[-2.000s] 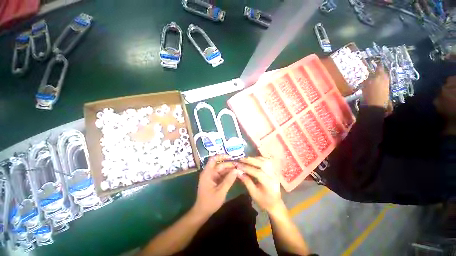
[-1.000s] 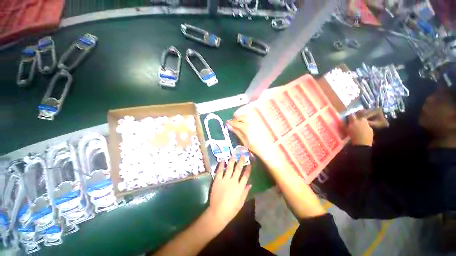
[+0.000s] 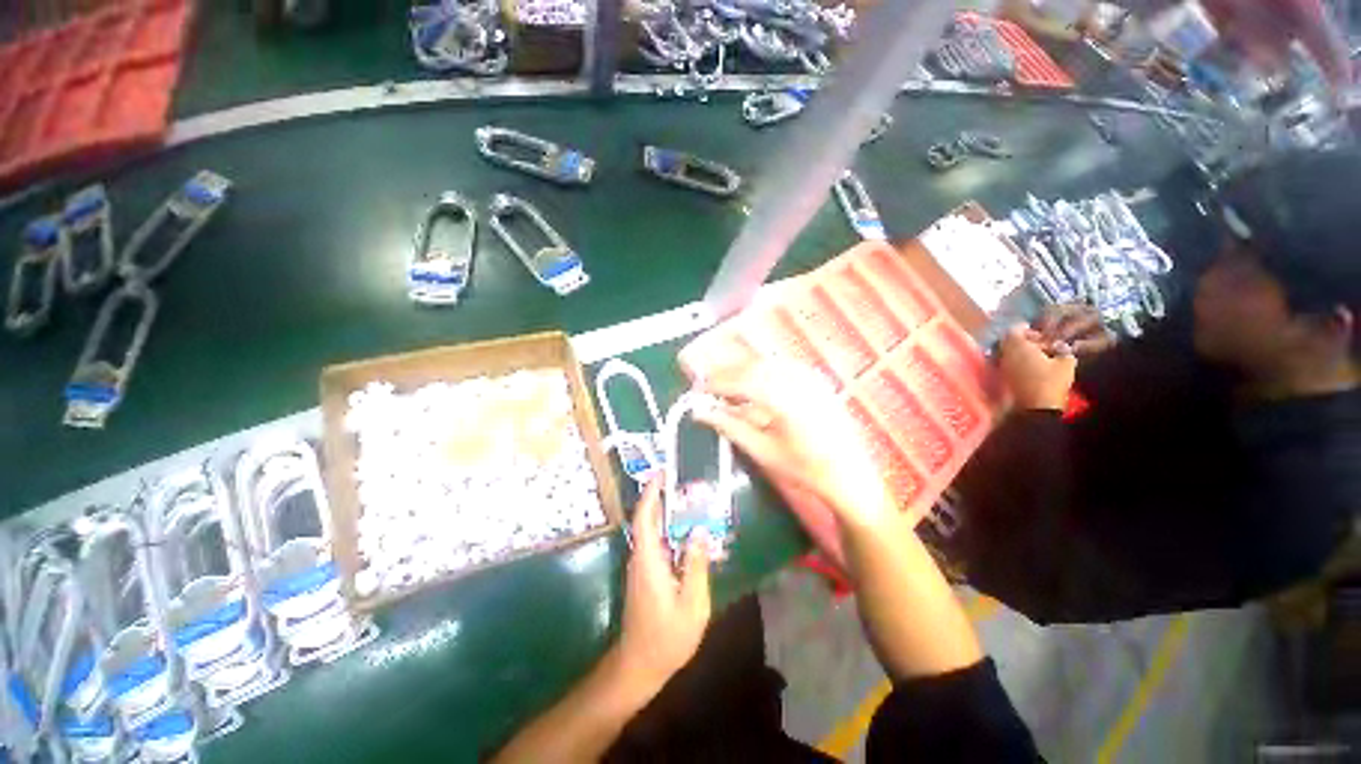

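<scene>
A silver long-looped lock unit (image 3: 697,478) stands tilted in front of me between my hands. My left hand (image 3: 664,585) grips its blue-and-white lower end with thumb and fingers. My right hand (image 3: 761,426) is at the top of its loop, fingers bent around it and partly lost in glare. Another lock unit (image 3: 629,400) lies just behind it, partly hidden. A cardboard box (image 3: 340,485) full of small white rings (image 3: 478,478) is to the left. A salmon-red parts tray (image 3: 836,321) with filled pockets lies right of my hands, partly covered by my right forearm.
A dense row of lock units (image 3: 194,612) stands left of the box. Loose units (image 3: 443,251) lie scattered on the green surface (image 3: 343,164) beyond. A slanting pale post (image 3: 828,157) rises behind the tray. Another person (image 3: 1269,388) in dark clothing sits at right, near a second ring box (image 3: 970,266).
A unit is now lifted upright between my hands. My left hand has closed on its lower end, and my right hand has come to its loop top. The view has shifted slightly.
</scene>
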